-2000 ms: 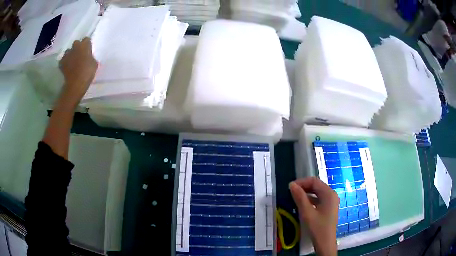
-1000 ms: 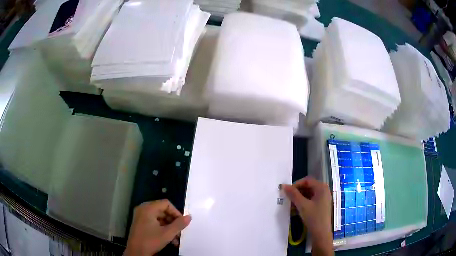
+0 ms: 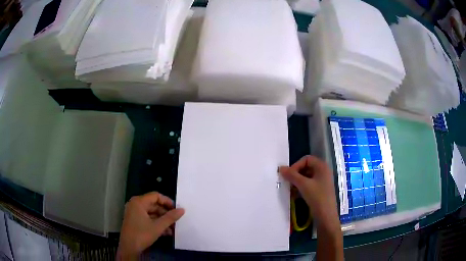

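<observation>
A plain white backsheet [image 3: 230,178] lies flat at the centre, covering the blue cell array and the stand beneath it. My left hand [image 3: 152,220] pinches the sheet's left edge near its lower corner between thumb and fingers. My right hand [image 3: 309,179] has its fingertips on the sheet's right edge, at a small silver tab or slit. A second small tab [image 3: 278,185] shows just below those fingertips. Whether the right fingers grip the sheet or the tab cannot be told for certain.
Tall white sheet stacks [image 3: 250,51] stand along the back. A grey-green stack [image 3: 84,168] is at left. Blue cell strings [image 3: 364,168] lie on pale green sheets [image 3: 416,158] at right. Yellow scissor handles [image 3: 301,214] show beside the backsheet. White scraps [image 3: 149,162] lie on the dark green mat.
My left hand came from the back-left stack to the sheet's left edge. The white backsheet now covers the blue cells. Since one second ago the sheet appears straighter, with the view shifted.
</observation>
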